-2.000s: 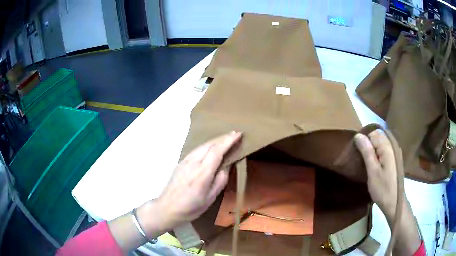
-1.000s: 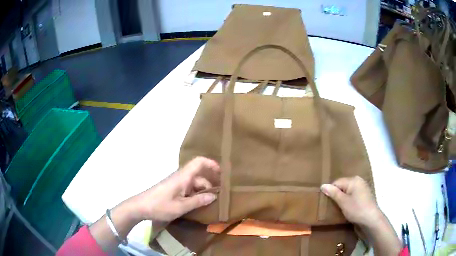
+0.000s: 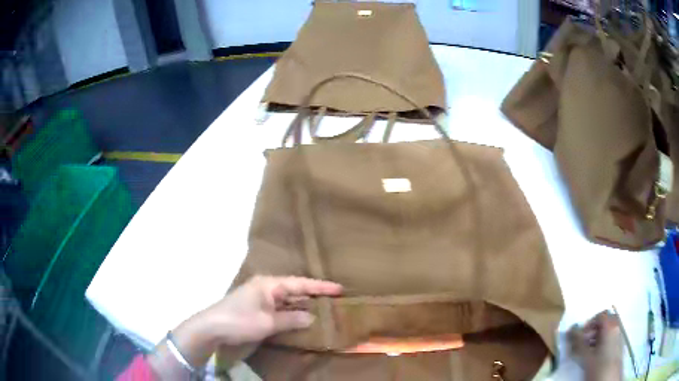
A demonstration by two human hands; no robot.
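A brown tote bag (image 3: 394, 238) lies in front of me, its mouth partly open toward me. A pale label (image 3: 396, 185) sits on its front panel and a handle loops up beyond its far edge. An orange pocket strip (image 3: 409, 344) shows inside the mouth. My left hand (image 3: 260, 312) is at the left of the mouth edge, index finger stretched over the panel and thumb lower; whether it pinches the edge is unclear. My right hand (image 3: 599, 346) is blurred, off the bag at lower right, beside a thin rod; its grip is unclear.
Another brown bag (image 3: 357, 59) lies ahead on the white table (image 3: 171, 223). Brown bags (image 3: 595, 141) are piled at right. A thin dark tool (image 3: 651, 327) lies at the right edge near a blue object (image 3: 670, 271). Green bins (image 3: 67, 216) stand on the floor at left.
The bag mouth has closed over much of the orange pocket. The handle is raised over the front panel. My right hand has left the bag and moved right to the tools.
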